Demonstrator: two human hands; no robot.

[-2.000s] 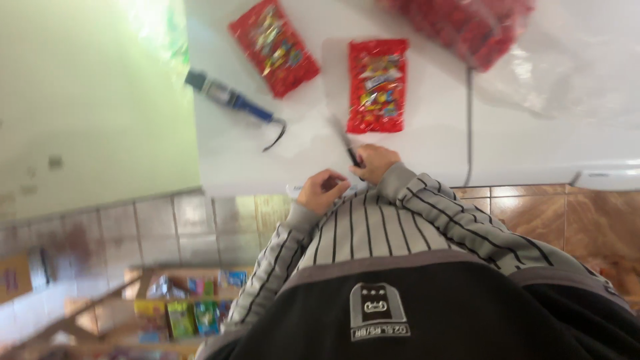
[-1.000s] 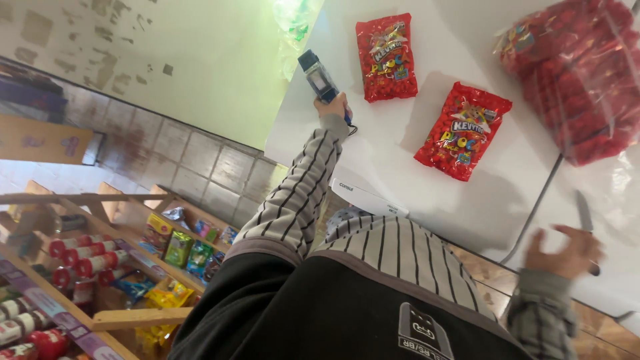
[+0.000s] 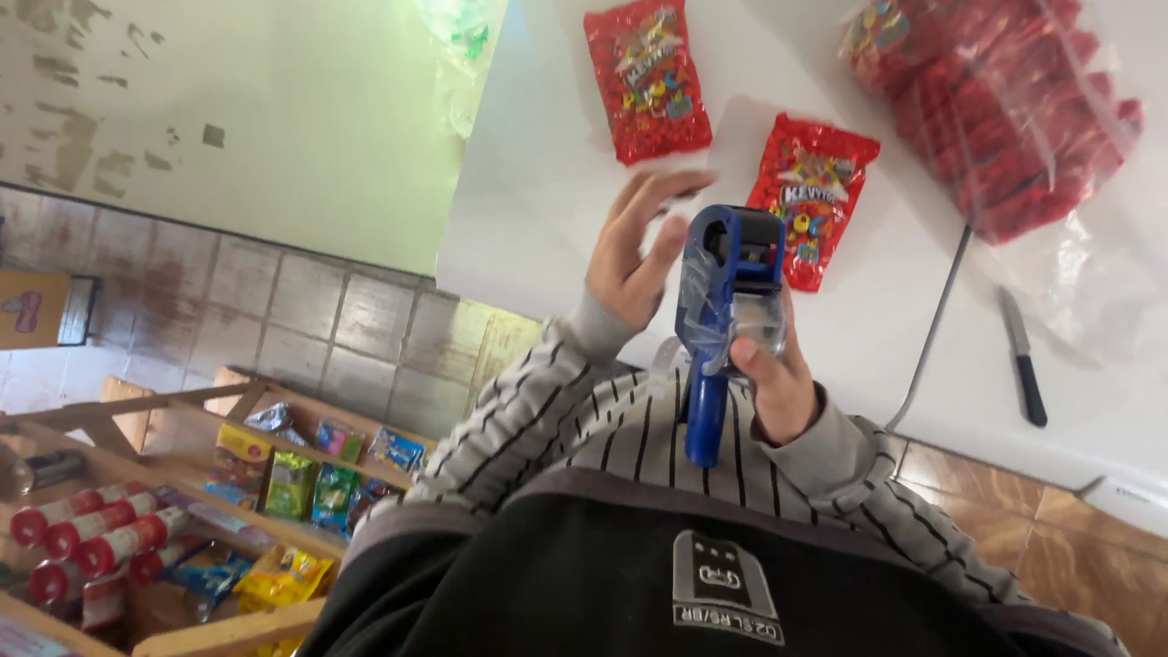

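Observation:
My right hand (image 3: 776, 379) grips a blue price labeler (image 3: 725, 310), which is upright in front of my chest with its handle toward me. Just left of the labeler, my left hand (image 3: 634, 251) is raised with its fingers apart and holds nothing. A red candy packet (image 3: 814, 196) lies behind the labeler, partly covered by it. Another red candy packet (image 3: 650, 82) lies beyond my left hand. On the right, a knife with a black handle (image 3: 1027, 365) rests on the white table (image 3: 547, 219).
A large clear plastic bag of red packets (image 3: 995, 109) lies at the back right. A green-lit panel (image 3: 274, 119) adjoins the table at the left. A wooden shelf (image 3: 192, 411) with tubes and sweets stands at the lower left, above a tiled floor (image 3: 292, 301).
The knife has left my right hand and lies on the table. The blue labeler, in my left hand a second ago, is now in my right hand in front of my chest.

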